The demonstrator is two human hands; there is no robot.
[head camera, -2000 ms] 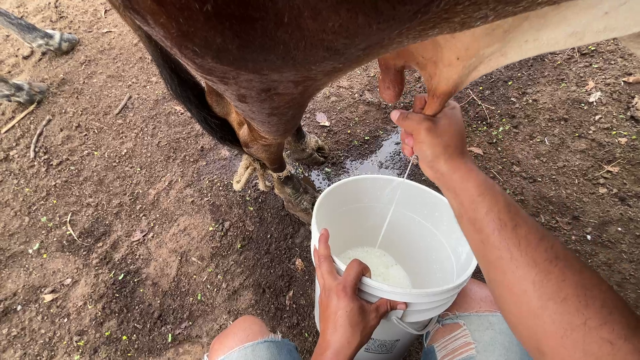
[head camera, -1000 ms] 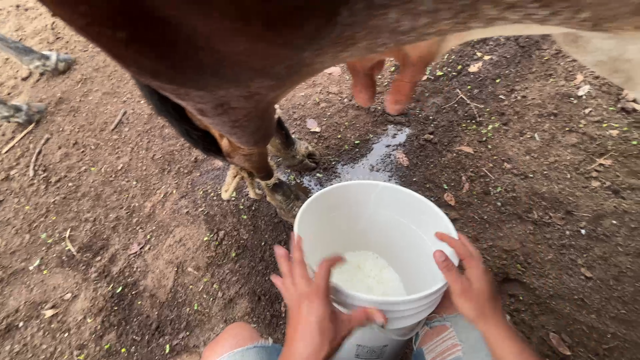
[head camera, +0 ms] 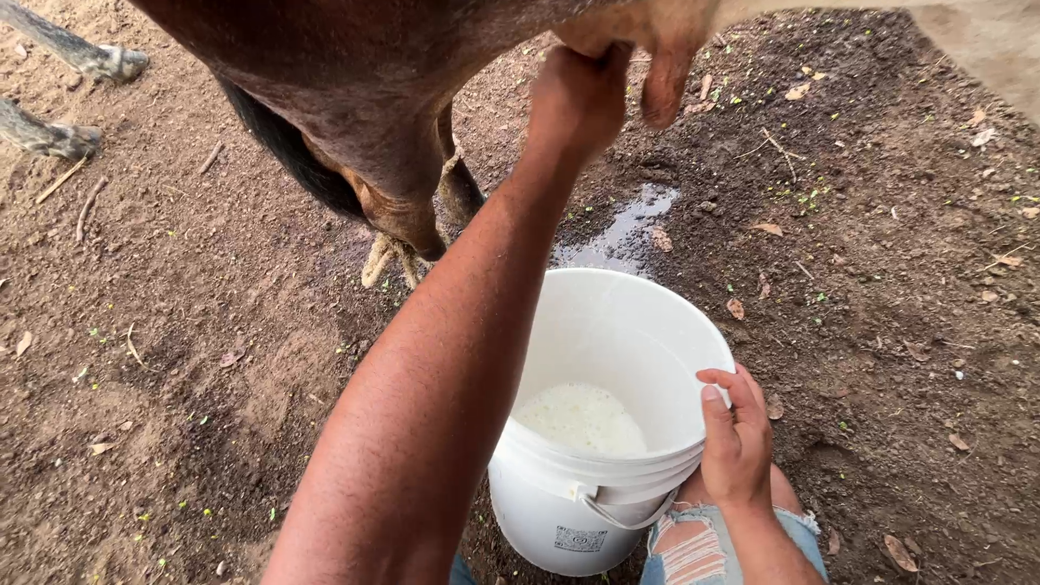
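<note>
My left hand [head camera: 581,106] is raised under the belly of a brown cow [head camera: 357,57], its fingers closed around a teat of the udder [head camera: 601,28]. Another teat [head camera: 666,89] hangs free just right of it. Below stands a white plastic bucket [head camera: 617,349], tilted slightly, with frothy milk [head camera: 581,418] at its bottom. My right hand [head camera: 735,439] grips the bucket's right rim, thumb and fingers over the edge. The left forearm crosses in front of the bucket's left side. No milk stream can be made out.
Rope [head camera: 390,258] is tied around the cow's hind legs, beside the dark tail [head camera: 284,154]. A wet puddle [head camera: 621,231] lies behind the bucket on the dirt. Two more hooves [head camera: 122,63] are at the upper left. My knee in torn jeans [head camera: 691,544] is beside the bucket.
My left hand has left the bucket's rim and gone up to the udder. My right hand, on a teat two seconds ago, came down to the bucket's right rim and is still there.
</note>
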